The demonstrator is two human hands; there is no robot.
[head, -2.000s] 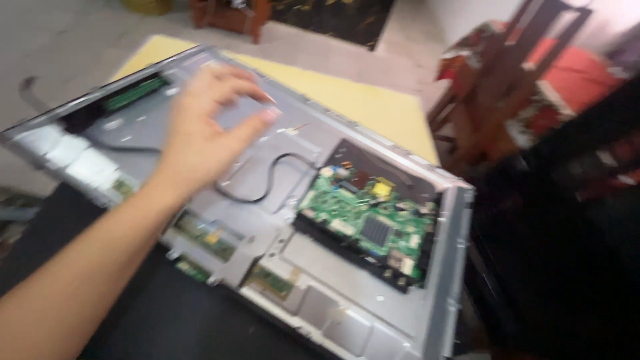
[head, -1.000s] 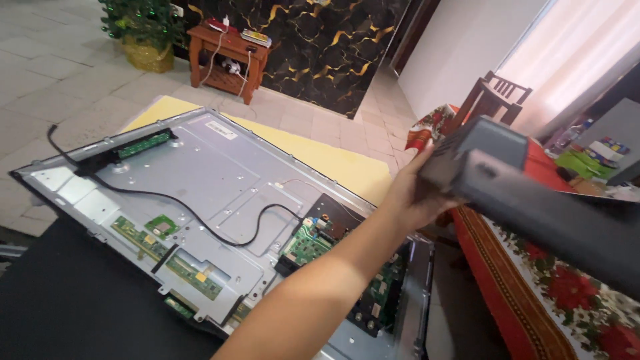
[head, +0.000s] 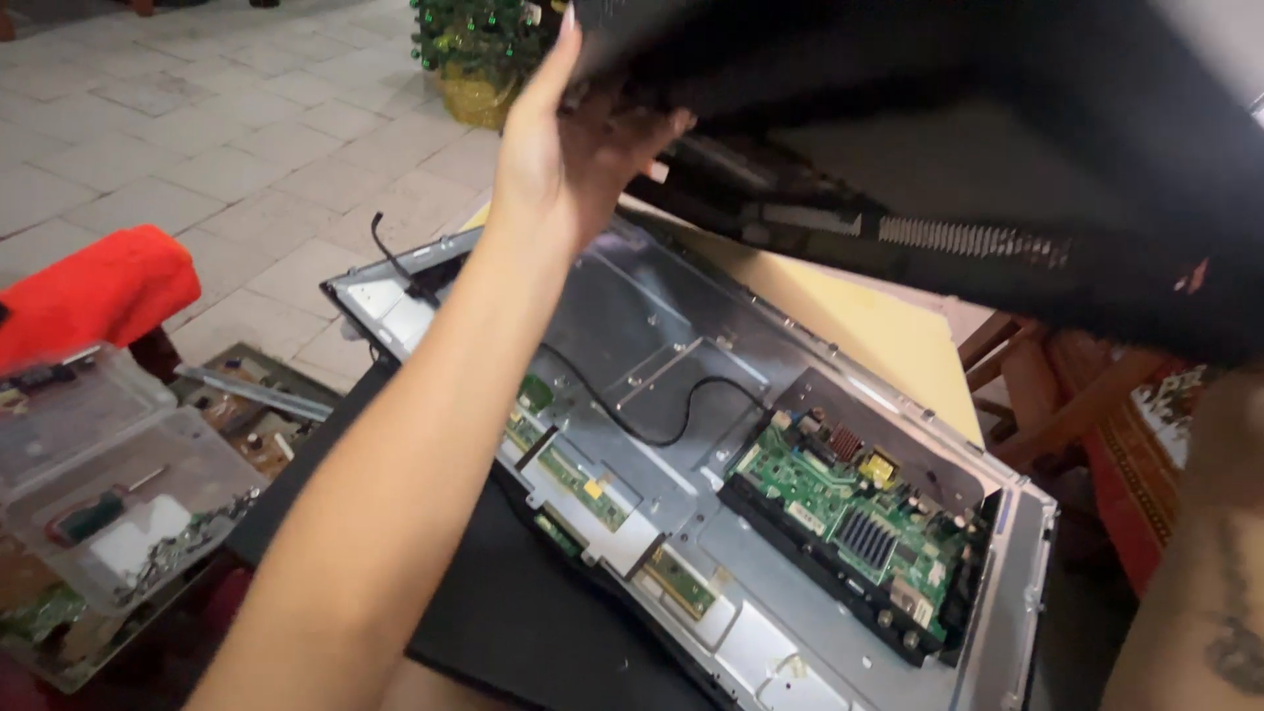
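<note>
My left hand [head: 583,148] grips the edge of a large black plastic back cover of a television [head: 889,128], held tilted above the opened television. My right forearm rises at the right edge; the right hand itself is hidden or out of frame. Below lies the television's metal chassis [head: 632,326], its rear facing up. On it sit a green circuit board [head: 849,523] with a finned heat sink [head: 867,539], a black cable [head: 681,425] running across the panel, and narrow boards [head: 676,583] along the near edge.
A yellow board [head: 869,326] lies under the chassis, with a black surface [head: 553,622] nearer me. At left are an open clear plastic box [head: 168,494] with a screwdriver [head: 109,509] and screws, and a red cloth [head: 109,286]. A potted Christmas tree [head: 479,59] stands behind; wooden chair parts [head: 1057,395] are at right.
The black cover, at the right one second ago, is now over the far side of the chassis. My left hand now grips its edge. The view has swung left.
</note>
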